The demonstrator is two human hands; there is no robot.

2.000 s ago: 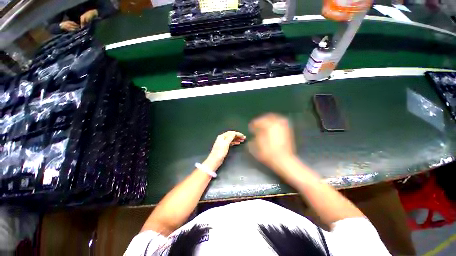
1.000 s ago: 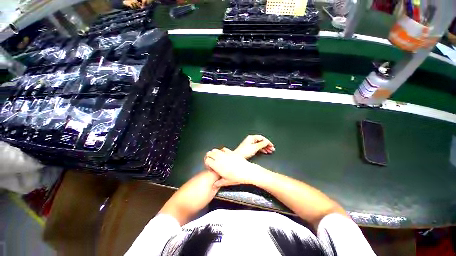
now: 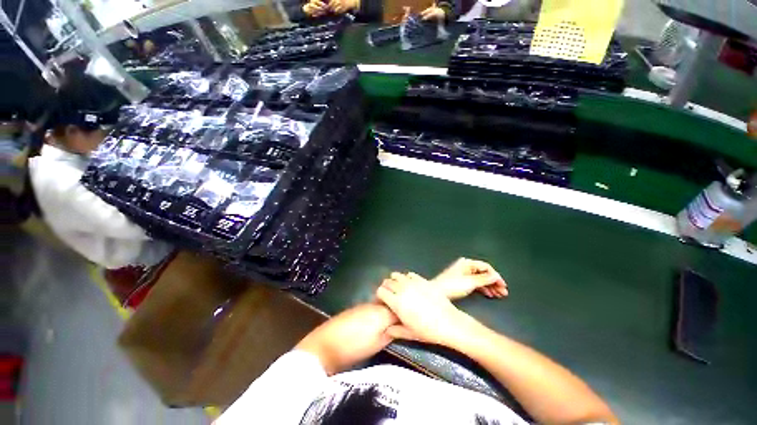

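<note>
My left hand (image 3: 475, 279) rests over the green bench top (image 3: 531, 241), empty, its fingers loosely curled. My right hand (image 3: 419, 305) is closed around my left wrist, and whatever is on that wrist is hidden under it. Left of my hands stands a tall stack of black parts trays (image 3: 324, 207). Its top tray holds rows of dark film-wrapped units (image 3: 212, 187) under shiny clear plastic. A dark smartphone (image 3: 695, 315) lies on the bench to the right of my hands.
Behind the white edge strip (image 3: 515, 192) are more black trays (image 3: 498, 124) and a yellow perforated sheet (image 3: 577, 29). A white bottle (image 3: 714, 207) stands right. A person (image 3: 83, 199) is at the left, near a brown box (image 3: 199, 332). Other hands (image 3: 332, 7) show at the far bench.
The view has turned left, so things shift right and the person at the left shows. My right hand moved onto my left wrist between the first two frames and stays there.
</note>
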